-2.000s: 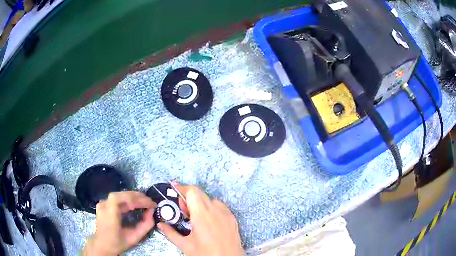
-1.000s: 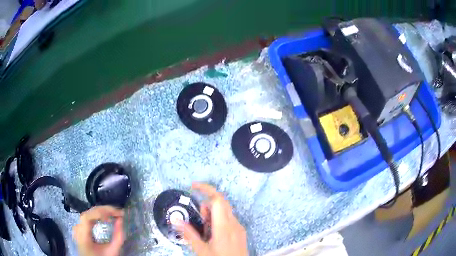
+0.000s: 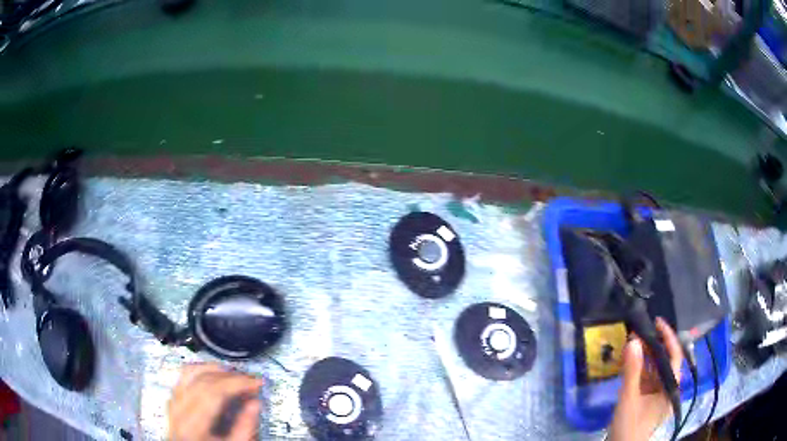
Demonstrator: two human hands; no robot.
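Note:
My right hand (image 3: 645, 392) is at the lower right, its fingers around the dark handle of the soldering iron (image 3: 653, 346), which still sits in its stand. My left hand (image 3: 214, 403) is blurred at the bottom, below the open earcup (image 3: 236, 316); a dark patch shows at its fingers, and I cannot tell what it is. A speaker plate (image 3: 341, 403) lies flat right of my left hand. Two more plates lie further right, one higher (image 3: 428, 252) and one lower (image 3: 495, 341). A thin pale tool, maybe tweezers (image 3: 452, 383), lies between the plates.
The blue tray (image 3: 559, 258) holds the solder station (image 3: 686, 271) and yellow sponge (image 3: 594, 363). A headband (image 3: 99, 247) joins the open earcup, and other headphone parts (image 3: 65, 349) lie at the far left. The green conveyor (image 3: 345, 112) runs behind the bench. Cables hang over the tray's front.
The view has turned right. My right hand has left the near plate and moved to the soldering iron. That plate lies free, and the thin tool is on the bench. My left hand stays near the earcup.

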